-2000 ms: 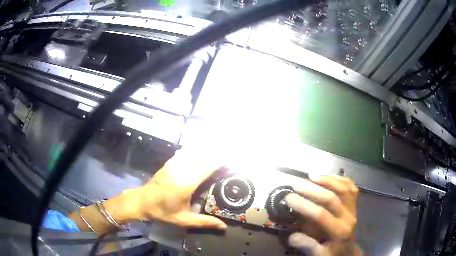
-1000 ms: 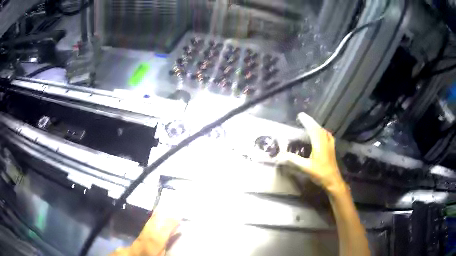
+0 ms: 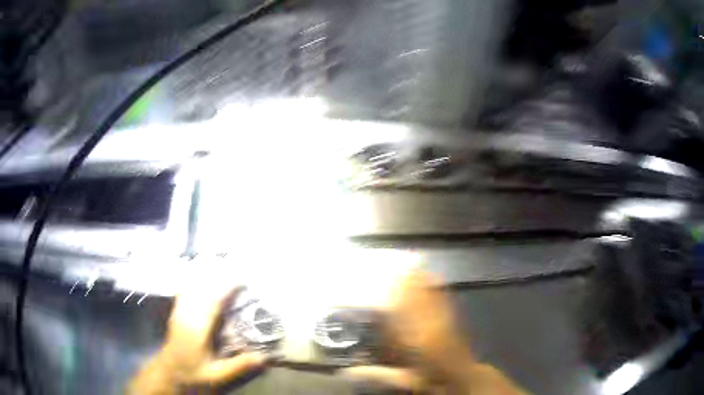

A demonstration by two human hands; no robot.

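A carrier pallet [image 3: 301,351] with two round motor stators is at the lower middle, blurred. The left stator [image 3: 261,324] and the right stator [image 3: 338,330] show dark, ringed faces with bright glare. My left hand [image 3: 197,339] grips the carrier's left end, fingers above and thumb along the near edge. My right hand [image 3: 424,332] is around its right end, blurred, with its thumb near the front edge. The fingertips are washed out or hidden, and I cannot tell whether the carrier touches the ledge [image 3: 509,324].
Beyond the hands a conveyor belt [image 3: 478,212] runs across, its left part lost in white glare. Another pair of blurred dark round parts [image 3: 401,160] lies near the far rail [image 3: 571,150]. A black hanging cable [image 3: 73,166] curves down the left side.
My right hand has come back from the far pair of parts to the near carrier. My left hand now grips that carrier's left end. The camera view has shifted, and the cable appears further left.
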